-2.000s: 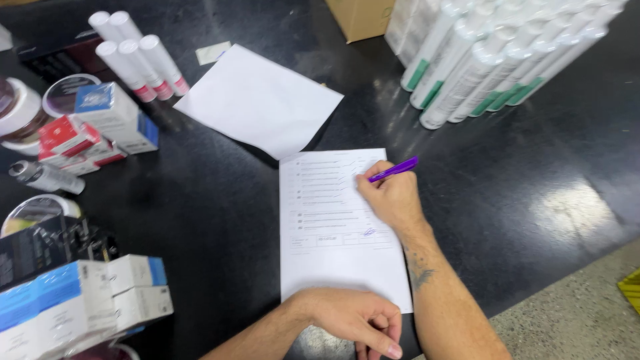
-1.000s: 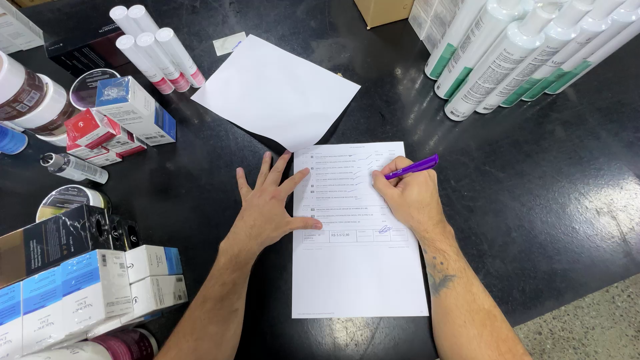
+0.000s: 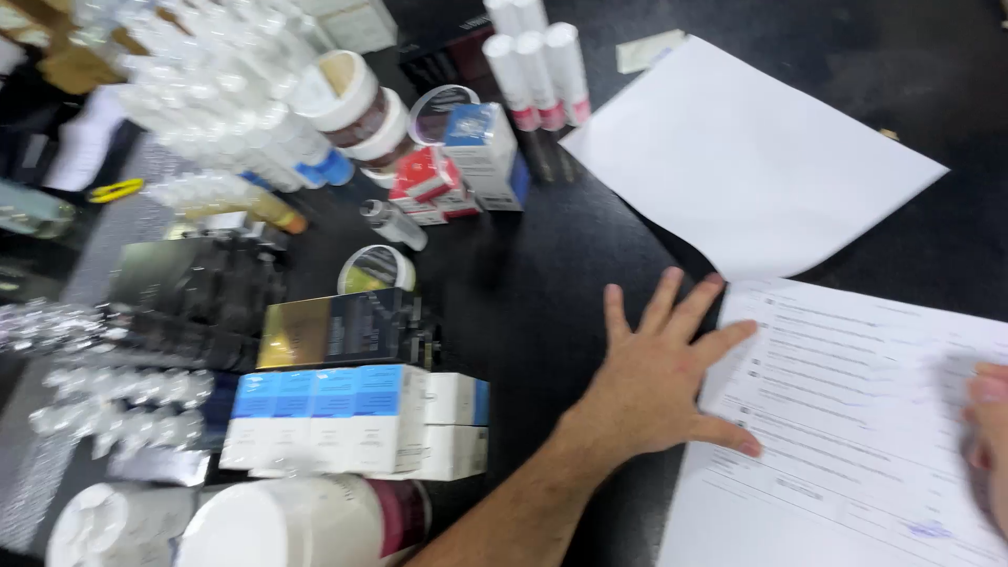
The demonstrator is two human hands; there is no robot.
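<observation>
A printed paper form lies on the black tabletop at the right, bearing print and purple pen marks. My left hand is spread flat, its thumb and index fingertip on the form's left edge, the other fingers over the table; it holds nothing. Only the fingers of my right hand show at the right edge, blurred, over the form; whether a pen is in them cannot be seen. A blank sheet adjoins the form's top edge, turned at an angle.
Left of the sheets stand white tubes with pink ends, a blue-and-white box, red boxes, stacked jars and blue-and-white cartons. Large white containers are at the bottom left, clear-wrapped bottles at the upper left.
The view has swung left, so the right hand is mostly out of frame and the purple pen no longer shows. Between the two earlier frames, the left hand moved up and spread at the form's left edge.
</observation>
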